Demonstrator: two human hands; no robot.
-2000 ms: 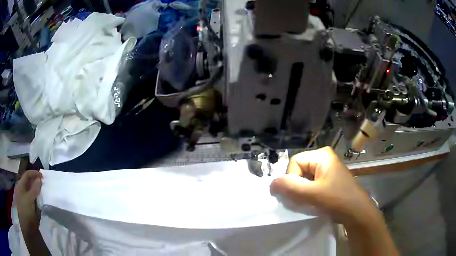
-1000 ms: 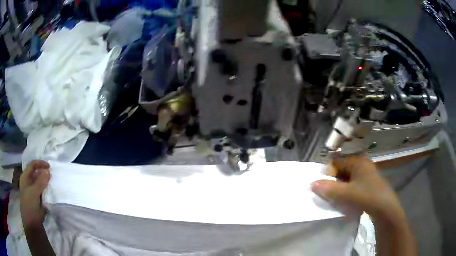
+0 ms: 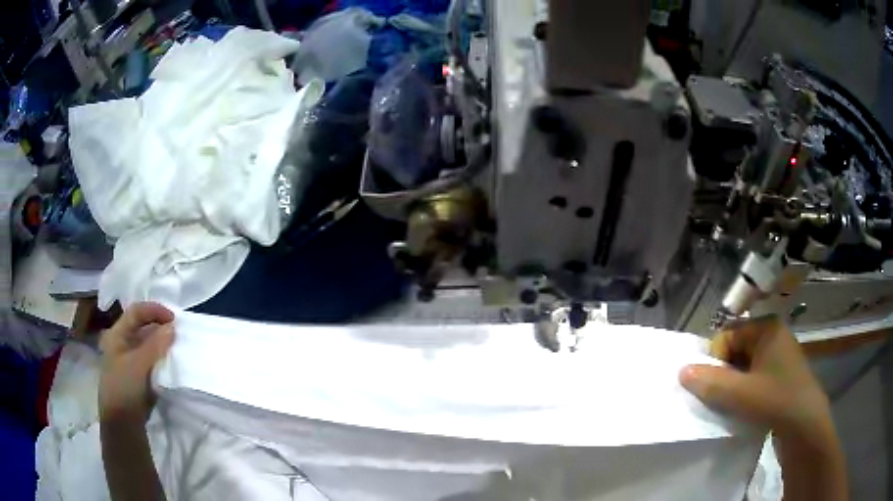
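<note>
A white garment (image 3: 323, 431) hangs below its long white folded band (image 3: 411, 377), which is stretched between my hands. My left hand (image 3: 135, 362) grips the band's left end. My right hand (image 3: 759, 377) pinches its right end, with thumb and bent fingers on the edge. The grey sewing machine head (image 3: 592, 186) stands above the band. The small shiny presser foot and clamp area (image 3: 573, 328) is at the band's upper edge, right of its middle; whether the cloth is clamped is hard to tell.
A heap of white garments (image 3: 196, 147) lies on dark cloth (image 3: 313, 279) at the left. A brass-coloured part (image 3: 441, 225) and a tray with a plastic bag (image 3: 406, 122) are left of the head. A side mechanism (image 3: 783, 205) with a red light is at the right. White cloth lies low left.
My right hand has moved right along the band, away from the presser foot, so the stretched span is longer. My left hand still grips the left end. The camera view has shifted.
</note>
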